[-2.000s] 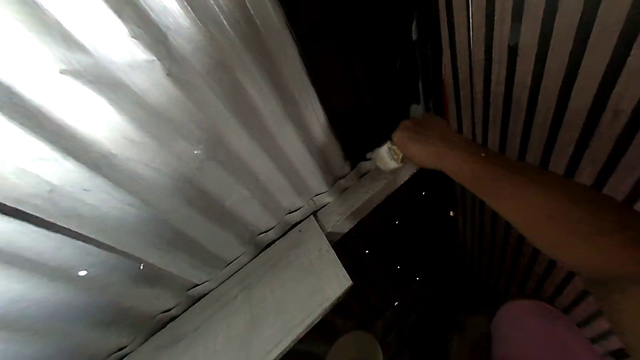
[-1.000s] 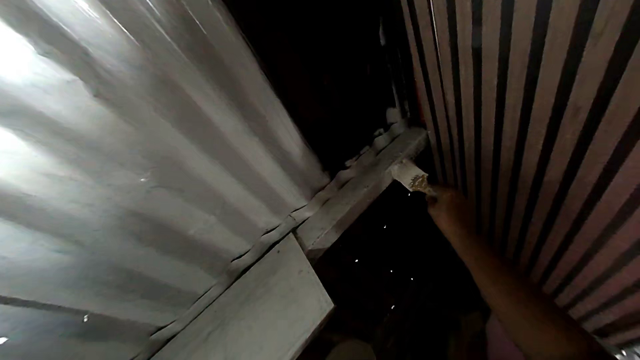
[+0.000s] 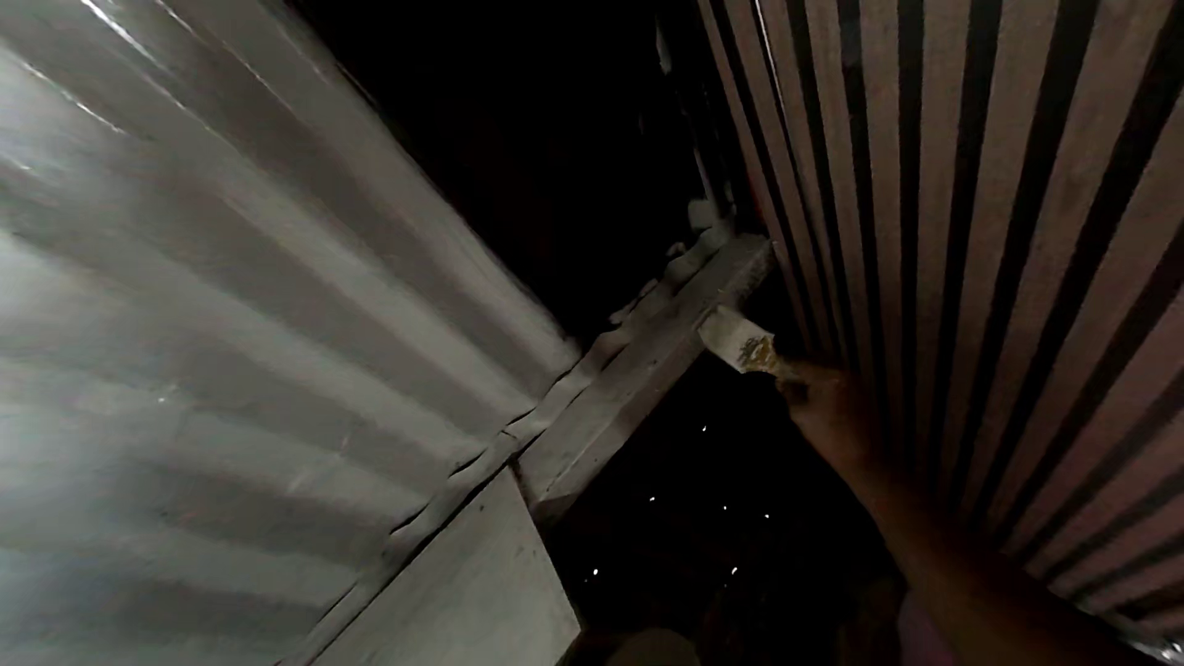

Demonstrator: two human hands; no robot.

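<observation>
My right hand grips the handle of a flat paintbrush, whose pale, paint-covered bristles touch or lie very close to the lower side edge of a wooden beam. The beam runs diagonally along the foot of a grey corrugated metal sheet and looks coated whitish. A pale flat board meets the beam's near end. My left hand is not in view.
A reddish-brown corrugated or slatted wall rises close on the right, beside my forearm. Dark gaps lie above and below the beam, the lower one dotted with small points of light. A dim rounded object shows at the bottom edge.
My right hand has moved from above the beam's far end to its lower side, with the brush now pointing up and left at the beam's edge. The view has shifted somewhat.
</observation>
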